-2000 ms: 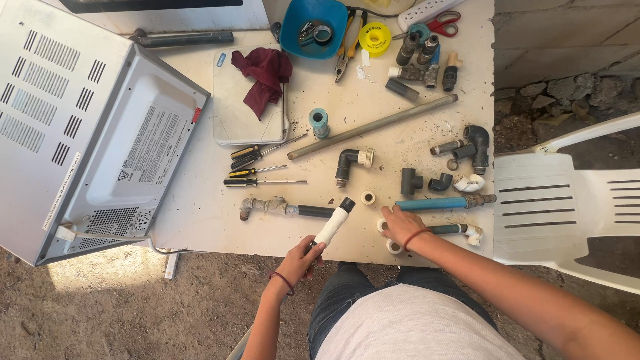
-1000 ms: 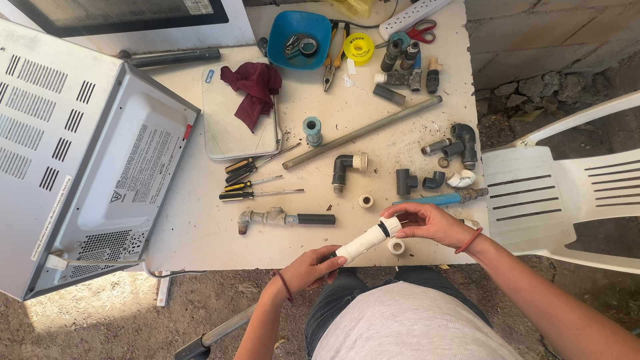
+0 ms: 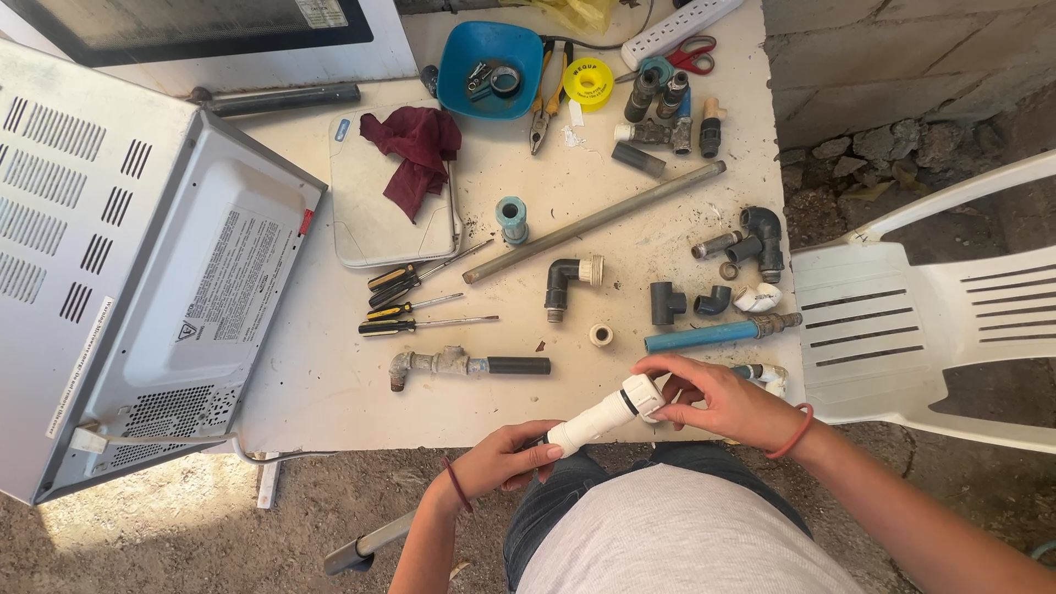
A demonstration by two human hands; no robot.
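My left hand [image 3: 516, 454] grips the lower end of a white plastic pipe fitting [image 3: 596, 422], which tilts up to the right over the table's front edge. The fingers of my right hand [image 3: 714, 396] close round the ribbed white cap or nut [image 3: 643, 397] at its upper end, beside a dark ring. Just beyond lie a small cream bushing [image 3: 601, 334] and a blue pipe with a metal fitting [image 3: 701, 337]. A black elbow with a white threaded end [image 3: 564, 285] lies farther back. A metal valve piece with a black pipe stub [image 3: 518, 365] rests to the left.
Screwdrivers [image 3: 396, 327], a long grey pipe [image 3: 594, 221] and a flat white scale-like device with a maroon cloth [image 3: 417, 153] lie on the table. Behind are a blue bowl [image 3: 450, 74], pliers [image 3: 540, 124] and yellow thread tape [image 3: 606, 99]. A microwave casing [image 3: 186, 247] flanks the left, a white plastic chair [image 3: 858, 330] the right.
Two seconds ago my right hand was at the small pieces near the blue pipe. It has come to the upper end of the white fitting, where the ribbed white piece now sits.
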